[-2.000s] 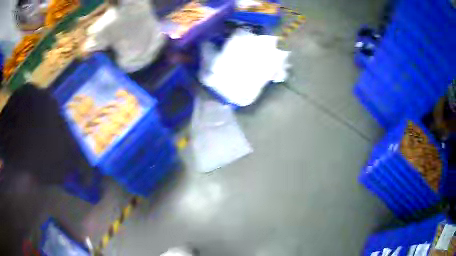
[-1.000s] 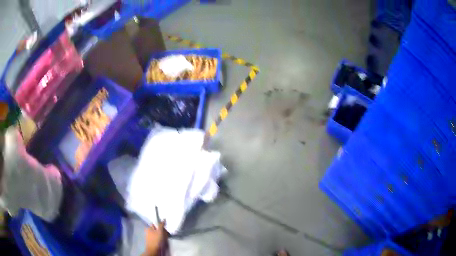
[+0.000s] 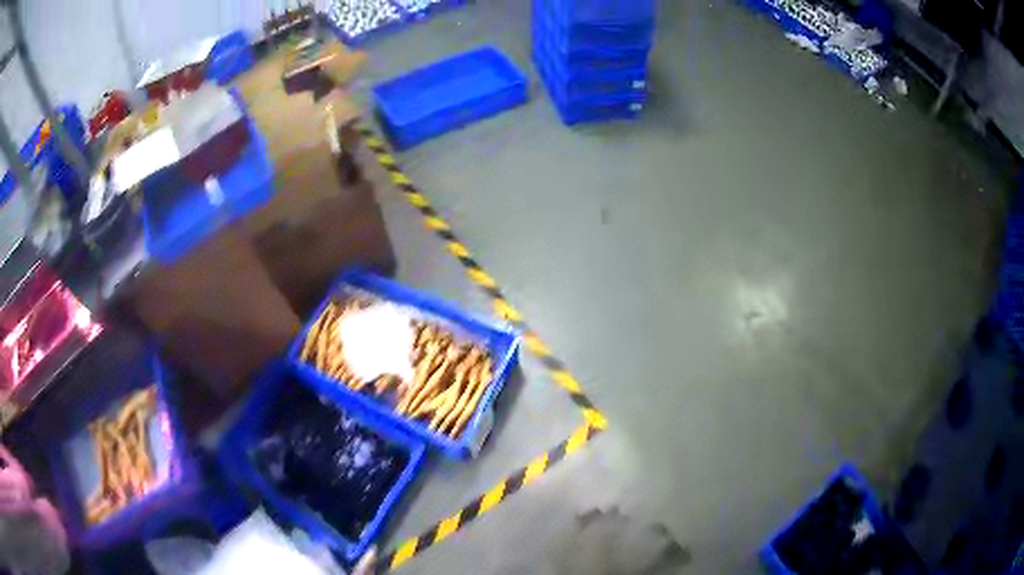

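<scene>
No hand of mine shows clearly. A small blurred pale spot sits at the bottom edge beside the dark-parts crate, and I cannot tell what it is. Nearest in front is a blue crate of long tan moulded parts in rows, with a white liner piece on top. Against its near side is a blue crate of dark parts. Left of that, another crate holds tan parts on a pale liner. A white sheet is cut off by the bottom edge.
Yellow-and-black tape runs along the crates and corners at the lower middle. Brown cartons stand at left. A blue crate and a crate stack stand ahead. A crate of dark parts is at lower right.
The view has moved forward along the aisle; crates and tape corner sit lower. The tall right-hand stack is mostly out of view. The hand with a thin rod at the bottom is no longer clearly visible.
</scene>
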